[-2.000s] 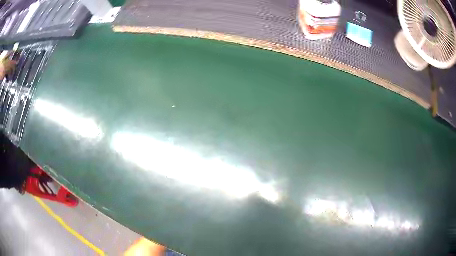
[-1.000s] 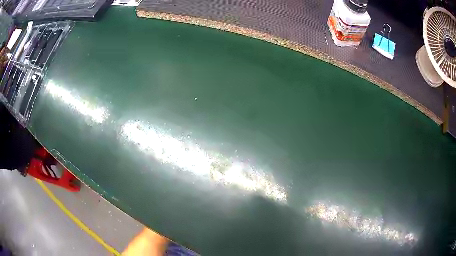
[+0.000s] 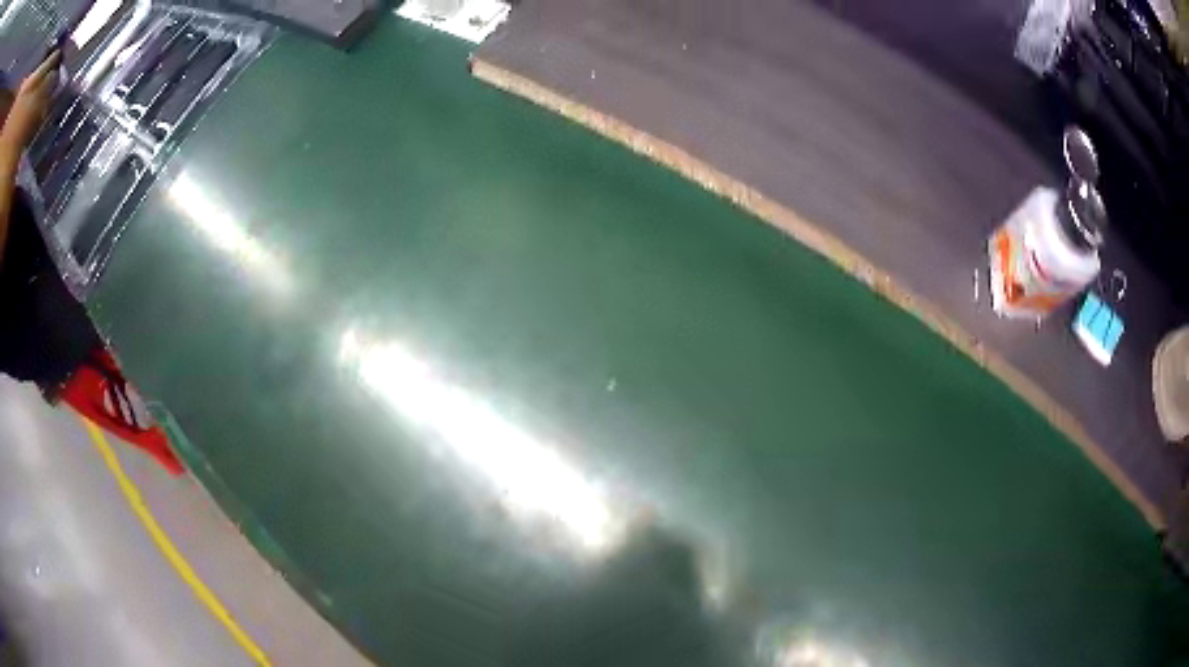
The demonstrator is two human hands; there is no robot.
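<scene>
Neither of my hands is in view. The glossy green bench [image 3: 496,287] lies in front of me, with bright glare streaks and a dark shadow or reflection near the bottom. A clear blister tray [image 3: 144,130] with dark slim pieces in it lies at the far left end of the bench. The picture is somewhat blurred, so the pieces cannot be told in detail.
Another person's arm [image 3: 20,124] reaches to the tray. A grey shelf [image 3: 730,104] edges the bench, bearing a white bottle [image 3: 1043,261], a light-blue clip [image 3: 1099,326] and part of a fan [image 3: 1174,384]. A red stool [image 3: 124,411] stands lower left on the floor.
The view has turned, so the bottle and clip sit lower and further right, and the fan is mostly cut off. The skin-coloured patch at the bottom edge is gone.
</scene>
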